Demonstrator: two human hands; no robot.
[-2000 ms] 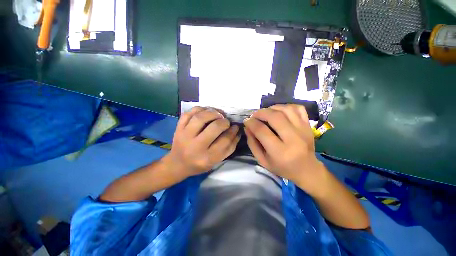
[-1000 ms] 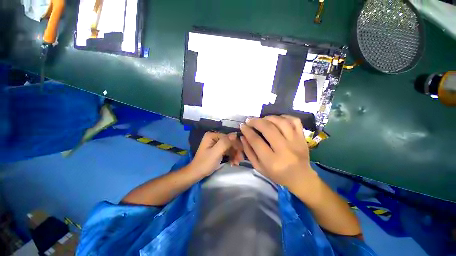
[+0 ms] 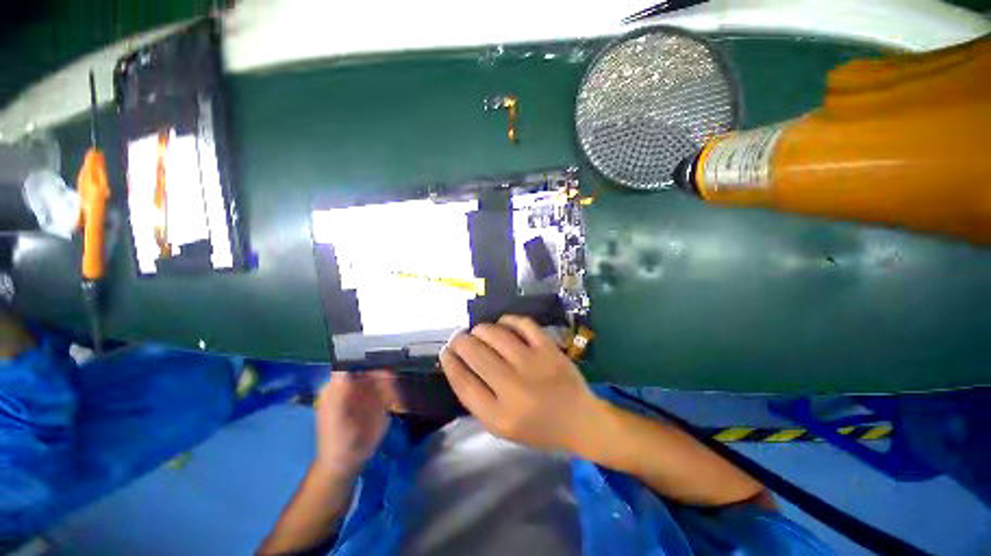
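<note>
An open tablet [image 3: 413, 255] lies on the green bench, with a white inside, black patches and a board strip at its right end. A thin yellow strip [image 3: 440, 281] shows on the white area. My right hand [image 3: 522, 386] is on the tablet's near edge, with curled fingers over the rim; its thumb is hidden. My left hand [image 3: 356, 415] is blurred at the near left edge, below the rim; its fingertips are unclear. A gold flex [image 3: 579, 344] sticks out near the lower right corner.
A large orange screwdriver [image 3: 858, 163] has its black tip at the right rim of a round perforated tray [image 3: 650, 98]. A small flex [image 3: 513, 117] lies behind the tablet. Another tablet [image 3: 190, 196] and an orange-handled tool [image 3: 93, 217] are left. A blue sleeve [image 3: 141, 424] shows lower left.
The view has shifted, showing more of the bench's back. My left hand has moved left along the near edge. The yellow strip now shows on the white area. The orange screwdriver appears much larger, near the tray.
</note>
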